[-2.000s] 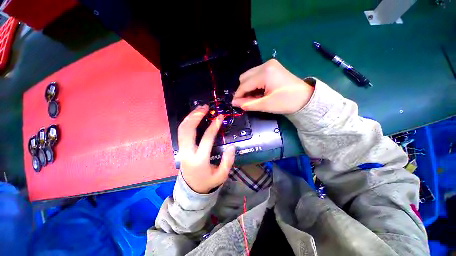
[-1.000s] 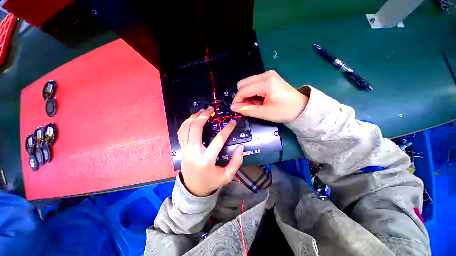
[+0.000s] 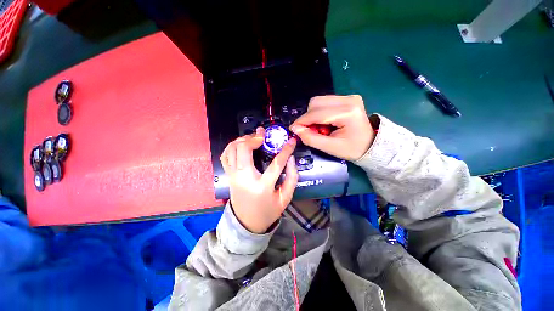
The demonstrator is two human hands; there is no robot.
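Note:
A round watch unit (image 3: 276,138) with a lit white-purple face is over the middle of the black laser fixture (image 3: 234,91). My left hand (image 3: 258,182) holds it between thumb and fingers from the left and near side. My right hand (image 3: 338,129) has its fingertips pinched at the unit's right edge; red light falls on its fingers. Whether it grips the unit or something small cannot be told. The positioning block under the unit is mostly hidden. The red laser line runs down the fixture to the unit and shows again on my clothes.
Several opened watch halves (image 3: 50,159) lie at the left of the red mat (image 3: 121,133), with another pair (image 3: 64,102) behind them. A black pen (image 3: 427,86) lies on the green bench (image 3: 395,27). A white bracket (image 3: 486,24) stands back right. A blue bin with clips (image 3: 392,228) is below the bench edge.
The unit's face, dark before, is now lit, and the unit looks raised and turned towards me. Both hands stay around it. The view has shifted slightly.

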